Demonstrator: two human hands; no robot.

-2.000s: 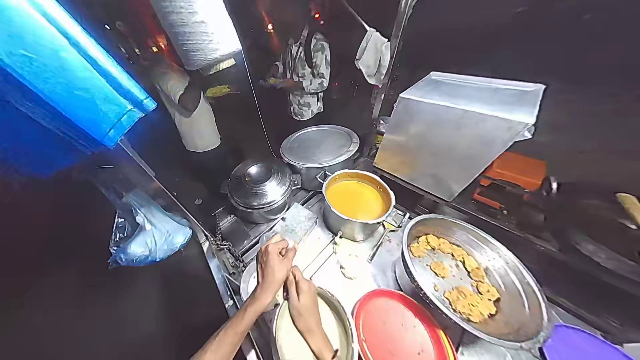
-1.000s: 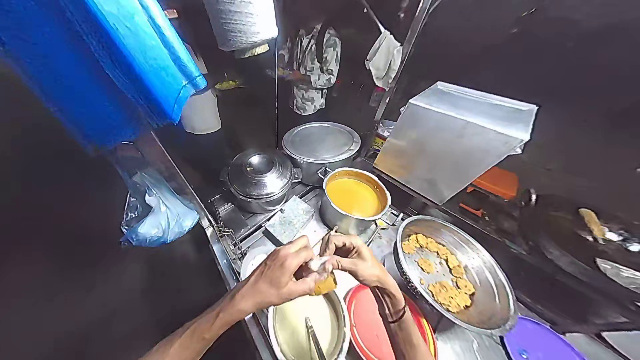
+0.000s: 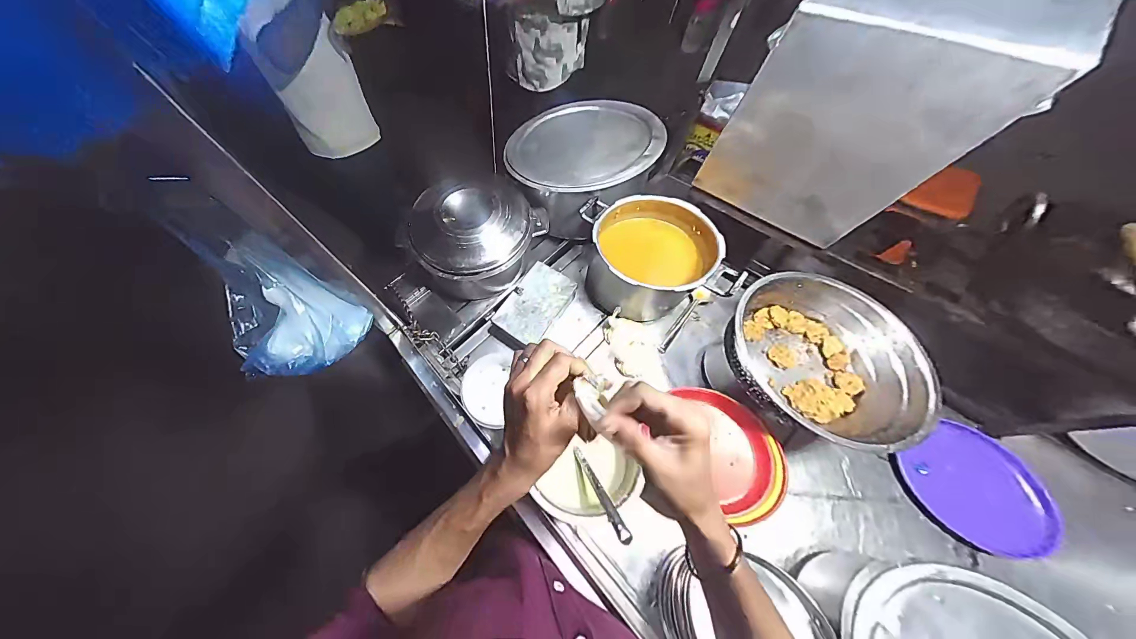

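My left hand [image 3: 543, 410] is closed around a small whitish plastic bag [image 3: 593, 399], whose contents I cannot make out. My right hand [image 3: 661, 435] pinches the same bag from the other side. Both hands are above a round container of pale creamy liquid [image 3: 577, 488], with a metal utensil [image 3: 603, 495] resting in it. Right of them lie stacked red and yellow plates [image 3: 772, 461]. Beyond stands a steel pot [image 3: 635, 297] of orange-yellow liquid. A wide metal basin [image 3: 896, 382] holds fried pieces [image 3: 816, 399]. A flat pale packet or sheet [image 3: 535, 300] lies behind my left hand.
Two lidded metal pots [image 3: 466, 217] [image 3: 586, 146] stand at the back. A purple plate [image 3: 981, 488] and more metal lids or plates [image 3: 958, 608] are at right. A blue plastic bag [image 3: 302, 319] hangs off the left edge. People stand beyond the counter.
Two seconds ago my hands were together near the pale sheet; one second ago they held a small bag with orange contents over the creamy liquid. The view has shifted.
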